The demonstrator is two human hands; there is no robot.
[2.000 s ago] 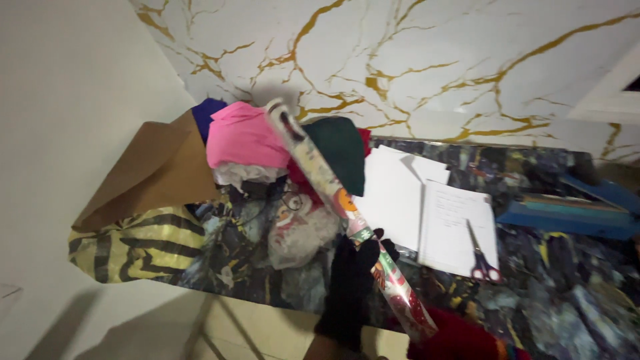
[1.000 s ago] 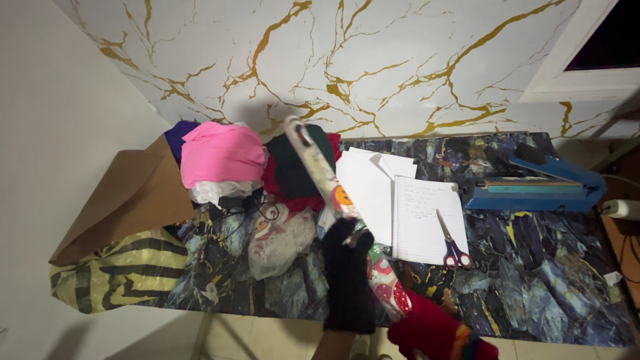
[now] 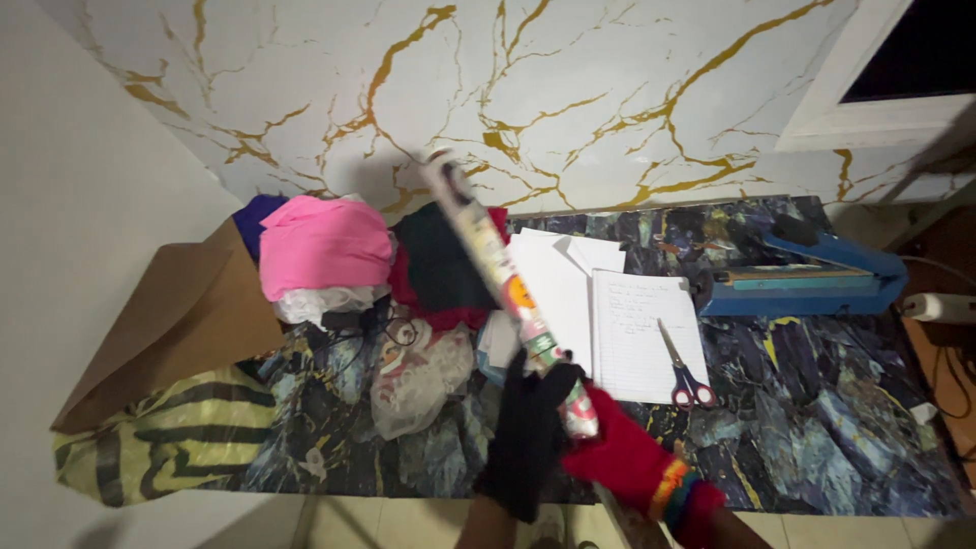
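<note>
A long roll of printed wrapping paper (image 3: 496,267) slants up and to the left over the table, its far end blurred in front of the marbled wall. My left hand (image 3: 530,427), in a black knitted glove, is closed around the lower part of the roll. At the roll's near end is my right hand (image 3: 618,450), in a red glove with a striped cuff, gripping it from the right. Scissors (image 3: 682,370) lie on a lined notebook (image 3: 633,343) bearing handwriting, with white paper sheets (image 3: 560,282) beside it.
Pink cloth (image 3: 328,248), dark green cloth (image 3: 446,271), brown paper (image 3: 175,320) and a yellow-and-black striped bag (image 3: 175,435) occupy the left. A clear plastic bag (image 3: 423,381) lies mid-table. A blue heat sealer (image 3: 801,278) stands at right, near a white plug or socket (image 3: 942,307).
My right hand now sits closer to my left hand, at the roll's near end, and less of the roll shows below my left hand. The view has shifted.
</note>
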